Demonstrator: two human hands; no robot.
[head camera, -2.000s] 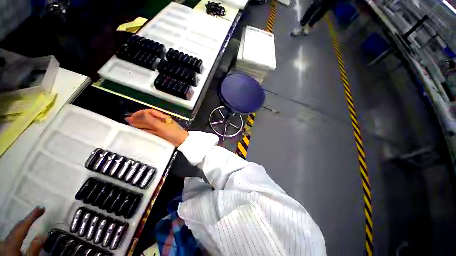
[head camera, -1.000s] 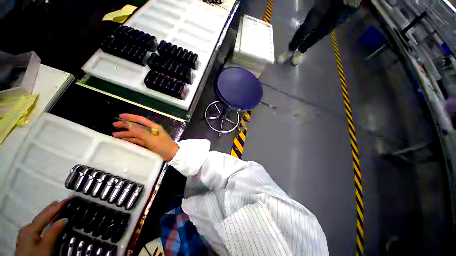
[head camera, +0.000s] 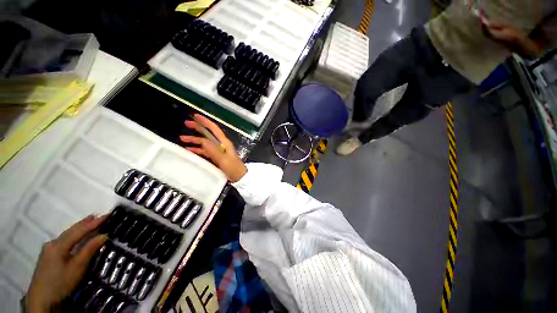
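A white blister tray (head camera: 160, 154) lies on the bench with short rows of glossy black capsule-shaped housings (head camera: 160, 198) at its right side. My left hand (head camera: 64, 260) is at the lower left, over the tray. Its fingertips touch the left end of the second and third rows; whether they grip a piece is hidden. My right hand (head camera: 214, 148) rests at the tray's far right corner, beyond its edge, with its fingers spread. A small yellow ring-like spot shows on it, and I see no part held.
A second tray (head camera: 173, 65) with black housings lies farther back. Yellow strips (head camera: 49, 122) and a clear box (head camera: 52, 58) are at left. A round blue stool (head camera: 319, 110), stacked white trays (head camera: 345, 54) and a standing person (head camera: 415, 73) are beyond the bench edge.
My left hand has come from the tray's lower left onto the ends of the rows. My right hand stays by the far corner. The person has come much closer beside the stool.
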